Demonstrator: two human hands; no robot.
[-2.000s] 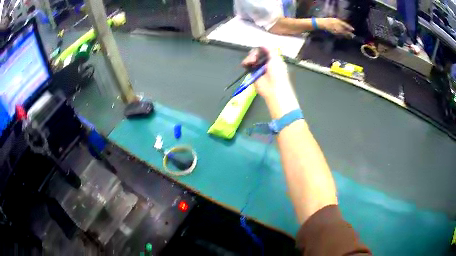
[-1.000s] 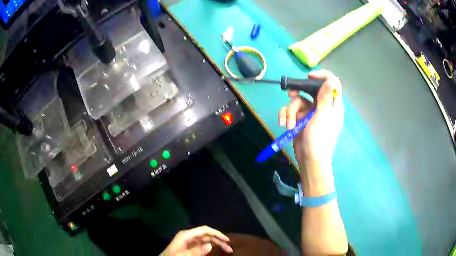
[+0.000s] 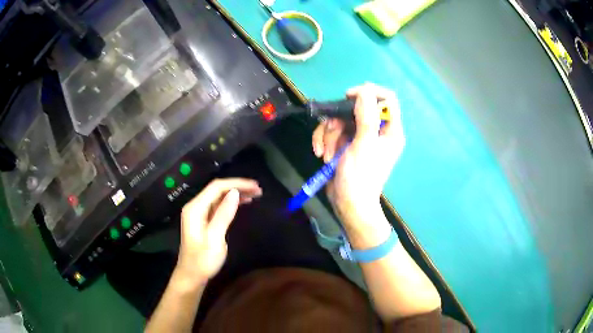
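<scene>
My right hand (image 3: 364,153) holds a screwdriver (image 3: 335,109) with a black handle and yellow end, its thin shaft pointing left over the fixture's corner by the red light. The same hand holds a blue marker pen (image 3: 315,184) that points down and left. My left hand (image 3: 211,224) is empty, fingers apart and slightly curled, in front of the fixture. The black test fixture (image 3: 227,133) has two nests under clear acrylic plates (image 3: 117,71), which stand raised. I cannot make out a board in either nest. A blue wrist strap (image 3: 377,248) is on my right wrist.
A tape roll (image 3: 265,34) lies on the teal mat (image 3: 448,169) with a dark-bodied tool in it. A lime-green wrapped bar (image 3: 393,16) lies at the top. The mat's edge runs diagonally beside the fixture. A yellow part (image 3: 554,49) is on the far bench.
The view has swung from the far bench to the fixture. My left hand has come up in front of the fixture. My right hand has moved back from the bench, still with screwdriver and pen.
</scene>
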